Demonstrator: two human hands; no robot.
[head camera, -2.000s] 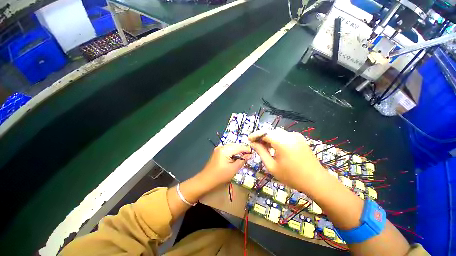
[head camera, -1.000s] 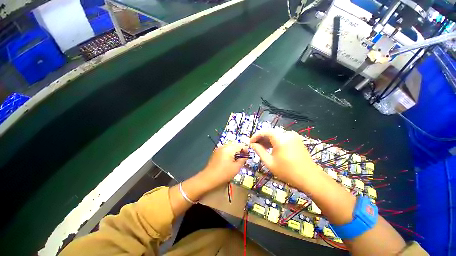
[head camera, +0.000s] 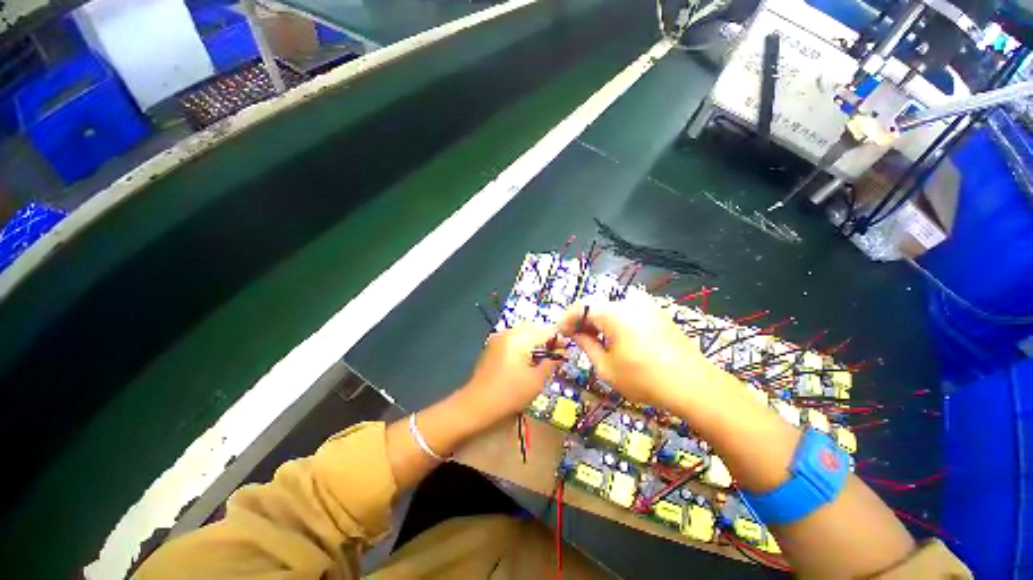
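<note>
Circuit boards (head camera: 602, 474) with white, yellow and blue parts lie in tight rows on a tan carrier board (head camera: 495, 453). Red lead wires (head camera: 558, 527) stick out around them. My left hand (head camera: 513, 366) is over the boards' left side and holds a small bunch of black lead wires (head camera: 548, 355). My right hand (head camera: 637, 352) is beside it, fingertips nearly meeting the left ones, with a short dark wire (head camera: 586, 318) at its fingers. The hands hide the boards under them.
Loose black wires (head camera: 646, 252) lie on the dark green worktop (head camera: 634, 187) beyond the boards. A cream edge rail (head camera: 442, 232) and green conveyor (head camera: 329, 215) run at left. A white machine (head camera: 793, 91) and small cardboard box (head camera: 912, 215) stand far right, near blue bins (head camera: 988, 442).
Both hands stay over the same part of the boards. The right fingers have shifted slightly, and a dark wire now shows upright at them. The view has shifted slightly.
</note>
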